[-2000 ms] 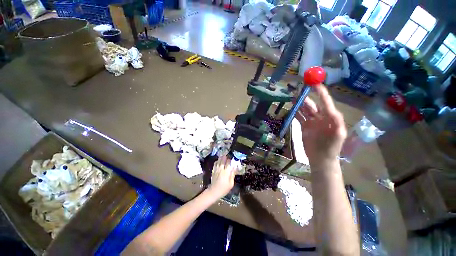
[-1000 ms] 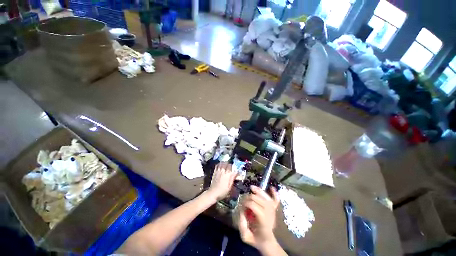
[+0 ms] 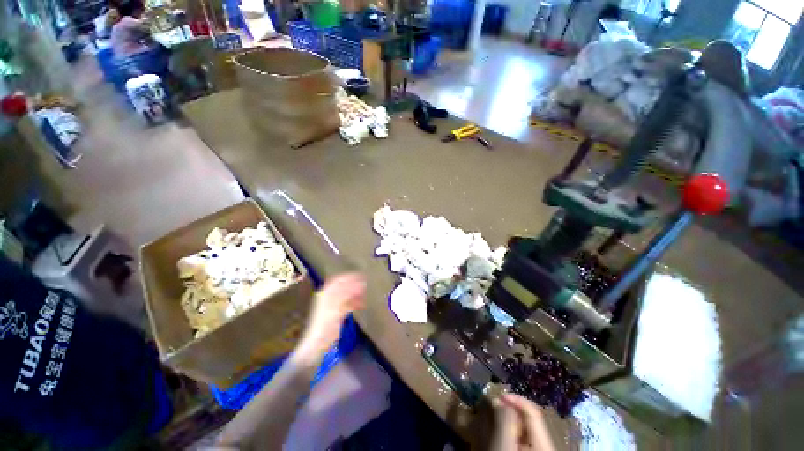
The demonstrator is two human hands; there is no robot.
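My left hand (image 3: 339, 298) is blurred at the right side of the output carton (image 3: 231, 348); no held thing can be made out. Cream plush pieces (image 3: 234, 273), some with dark eyes, lie in the carton. More cream pieces (image 3: 436, 255) are heaped left of the green hand press (image 3: 538, 273). Its lever (image 3: 652, 255) is raised, with the red knob (image 3: 706, 194) at the top. My right hand (image 3: 522, 425) is cut off by the bottom edge, below the dark eye beads (image 3: 538, 379); its fingertips are unclear. White washers (image 3: 604, 427) lie to the right of the beads.
The open washer box (image 3: 674, 339) stands right of the press. Yellow-handled pliers (image 3: 462, 133), a large round brown container (image 3: 286, 97) and cream pieces (image 3: 360, 117) are farther back. A blue crate (image 3: 331, 357) is under the carton. A person in dark clothing (image 3: 66, 361) is at left.
My left hand has left the press and moved left to the carton. My right hand has let go of the lever, which has risen again. The view has turned left.
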